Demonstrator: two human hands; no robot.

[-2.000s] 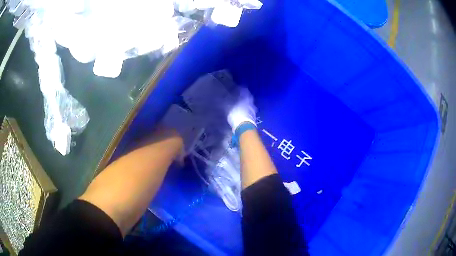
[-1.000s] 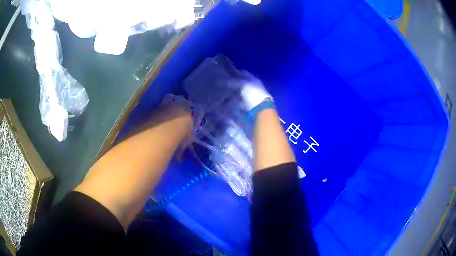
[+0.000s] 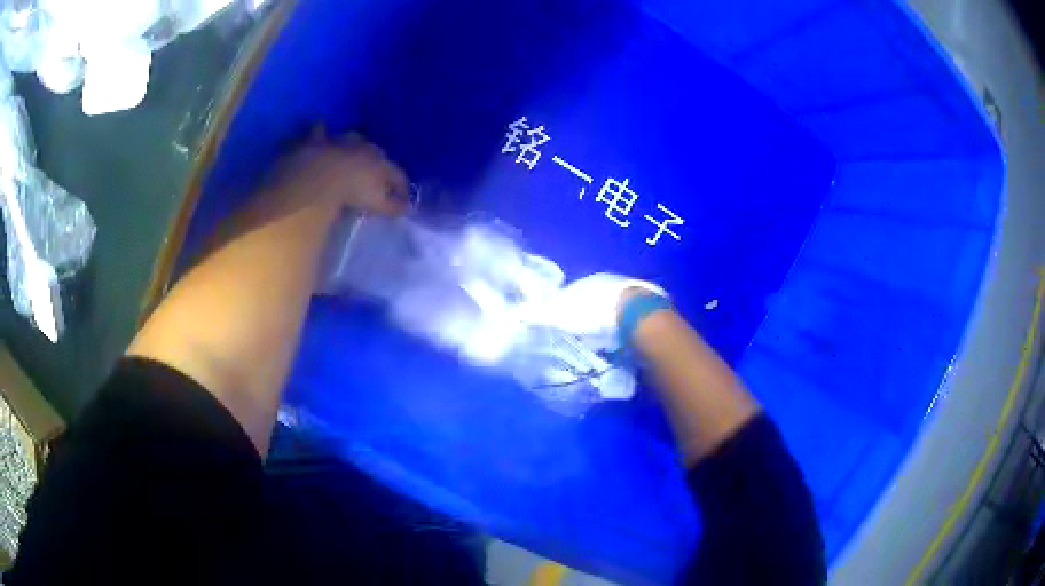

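Bagged white units [image 3: 458, 286] lie as a blurred, overexposed heap in the large blue bin [image 3: 917, 240], with crinkly clear plastic around them. My left hand [image 3: 361, 177], bare, is at the upper left end of the heap, fingers bent; its grip is blurred. My right hand [image 3: 602, 302], in a white glove with a blue band at the wrist, lies on the right part of the heap. Its fingers merge with the white plastic, so its grip is hidden. White lettering shows on the bin's inside above the heap.
The dark green bench [image 3: 126, 183] is at the left, beyond a brown edge. On it are more bagged white units [image 3: 115, 74] and a shallow cardboard box [image 3: 25, 401] of silver slivers. Grey floor with a yellow line [image 3: 985, 429] runs along the right.
The bagged units and my right hand have moved down within the bin, towards me. My left hand has moved up and left. The view has shifted, showing more of the lettering.
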